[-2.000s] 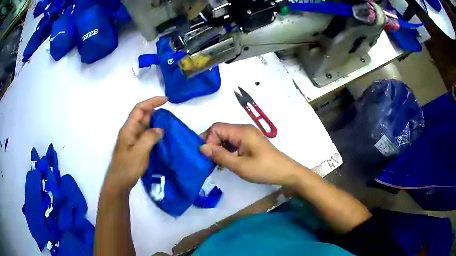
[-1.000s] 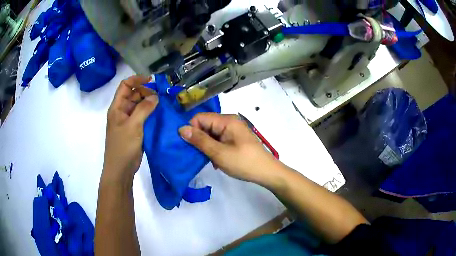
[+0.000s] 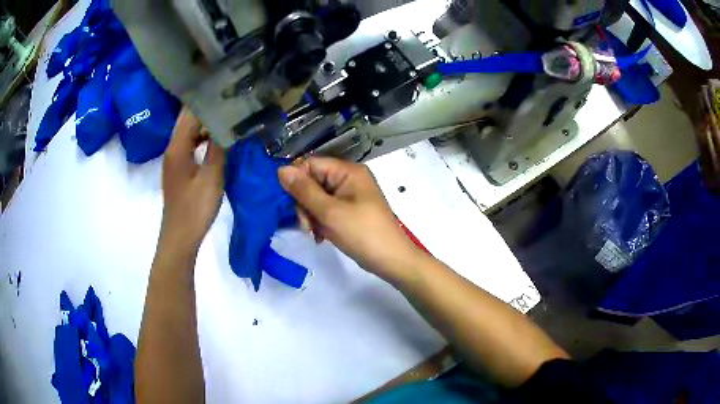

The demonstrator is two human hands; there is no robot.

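A blue pouch (image 3: 256,207) hangs from the needle area of the sewing machine (image 3: 442,99), its top edge under the head. A short blue strap (image 3: 283,268) sticks out at its lower end. My left hand (image 3: 192,170) is at the pouch's upper left, fingertips partly hidden by the machine head. My right hand (image 3: 339,201) pinches the pouch's right edge between thumb and fingers. Blue binding tape (image 3: 493,64) runs over the arm into the dark folder (image 3: 383,76). The needle and presser foot cannot be made out.
Red snips (image 3: 412,235) lie right of my right hand, mostly hidden by it. Blue pouch piles lie at the upper left (image 3: 142,114) and lower left (image 3: 71,351). A clear plastic bag (image 3: 620,205) with blue contents is at the right, beyond the table's edge.
Both hands have moved the pouch up to the machine's needle area. The other pouch and the yellowish arm-end piece seen earlier are now hidden. My right hand now covers most of the snips.
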